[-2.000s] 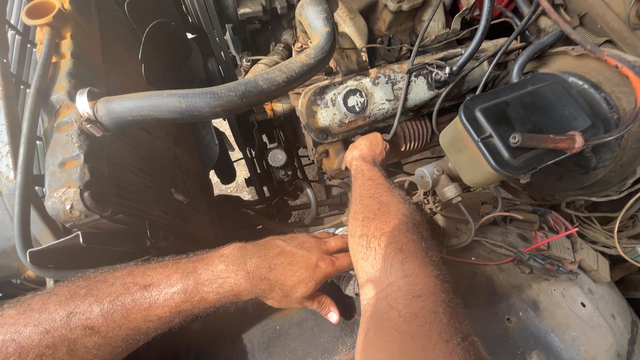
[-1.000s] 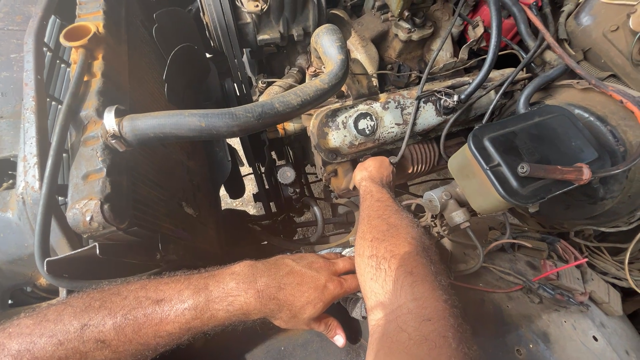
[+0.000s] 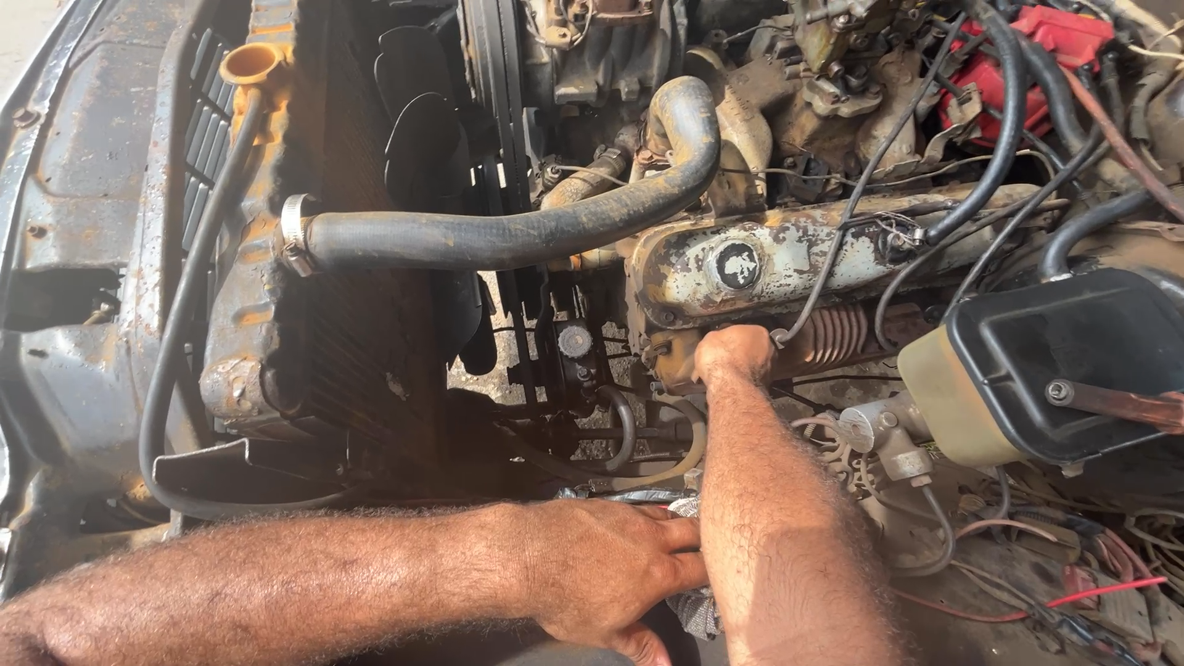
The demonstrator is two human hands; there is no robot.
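Beside the front end of the engine's worn valve cover [image 3: 805,254], my right hand [image 3: 735,356] is closed low against the engine block, near a spark plug lead [image 3: 846,213]. What its fingers grip, if anything, is hidden. My left hand [image 3: 615,564] lies flat, palm down, on the inner fender beside a grey cloth [image 3: 694,606], part of which shows past its fingers and under my right forearm. A ribbed metal part [image 3: 832,335] sits just right of my right hand, below the valve cover.
A thick radiator hose [image 3: 518,236] crosses above my hands from the rusty radiator [image 3: 245,305]. Fan blades [image 3: 425,148] stand behind the radiator. To the right are the brake fluid reservoir [image 3: 1054,370] with its black lid and loose wires [image 3: 1101,592].
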